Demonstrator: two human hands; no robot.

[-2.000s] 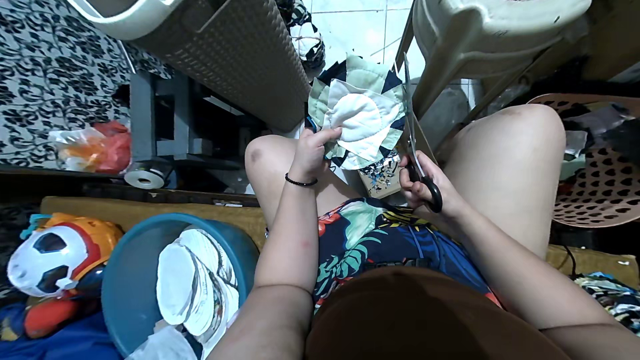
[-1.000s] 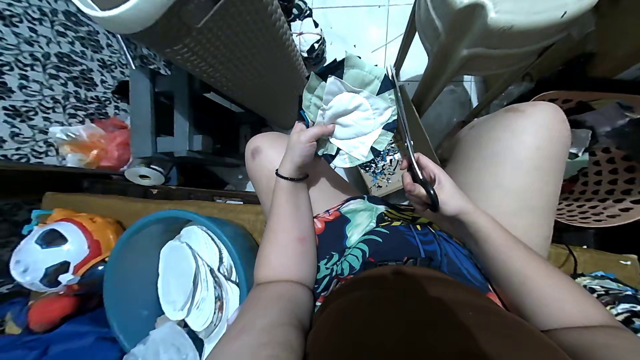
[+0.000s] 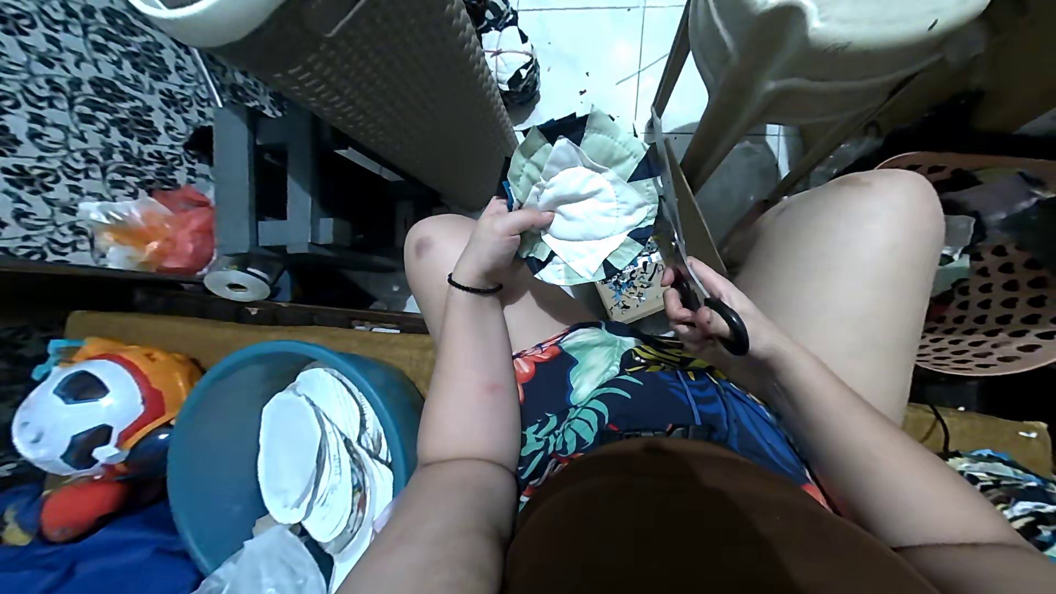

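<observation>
Between my knees, my left hand [image 3: 503,239] pinches a layered bundle of fabric pieces [image 3: 586,206], thumb on top. The bundle is roughly round, with white cloth in the middle and pale green and dark navy pieces fanned around the edge. My right hand [image 3: 714,305] holds long metal scissors [image 3: 672,194] by their black handles. The blades point away from me, along the right edge of the bundle, and look nearly closed. Whether they touch the cloth I cannot tell. Below the bundle is a cardboard box [image 3: 631,293] with small dark, blue and white scraps in it.
A blue-green tub [image 3: 194,445] with stacked white oval fabric pieces [image 3: 289,458] stands at lower left, beside a soccer-ball toy [image 3: 82,412]. A plastic stool [image 3: 759,74] is ahead on the right, a woven-textured bin [image 3: 412,91] ahead on the left. A perforated basket [image 3: 998,313] lies beyond my right knee.
The fabric bundle has shifted and turned slightly in my left hand. My right hand has kept its hold on the scissors, whose blades have moved a little.
</observation>
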